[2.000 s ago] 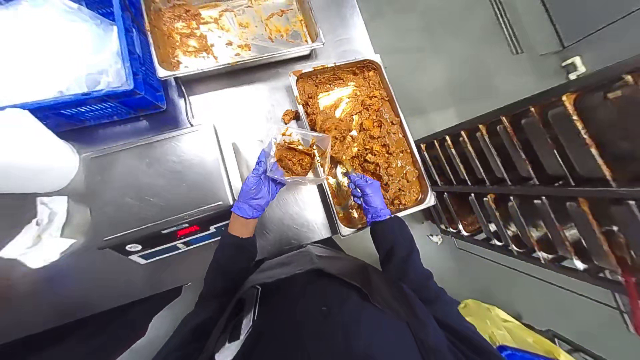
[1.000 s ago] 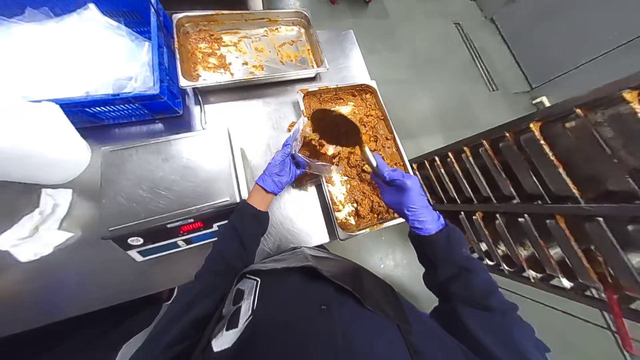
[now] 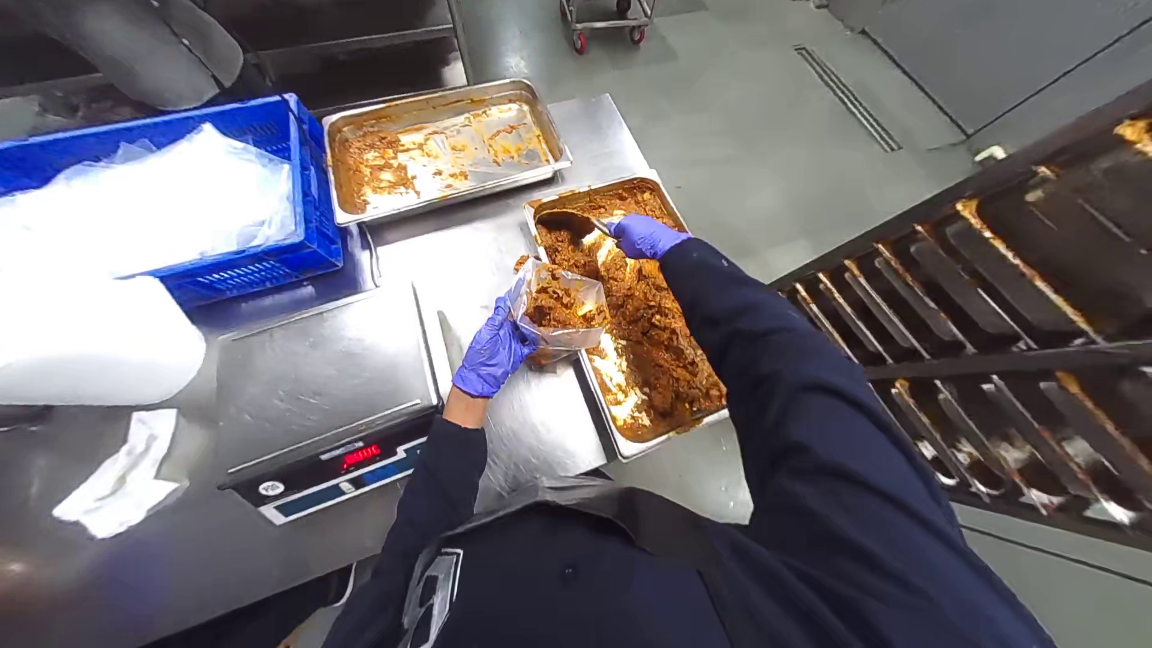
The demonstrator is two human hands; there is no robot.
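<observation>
My left hand [image 3: 495,349], in a purple glove, grips a clear plastic bag [image 3: 580,338] that stands open and holds reddish-brown saucy food. The bag is at the left edge of a steel pan [image 3: 612,441] of the same food [image 3: 661,346]. My right hand [image 3: 644,236], gloved alike, holds the handle of a metal serving spoon [image 3: 567,221], whose bowl is at the pan's far left corner, in the food. How deep the bowl sits is hard to tell.
A nearly emptied steel pan [image 3: 450,193] lies beyond, beside a blue crate [image 3: 310,193] of clear plastic bags [image 3: 211,198]. Left are a bench scale [image 3: 328,369], a white cloth [image 3: 126,477] and a white rounded object [image 3: 108,342]. A rack of soiled trays [image 3: 954,360] stands right.
My right hand has moved with the spoon from over the bag to the pan's far end. The bag's mouth now faces up, with food visible in it.
</observation>
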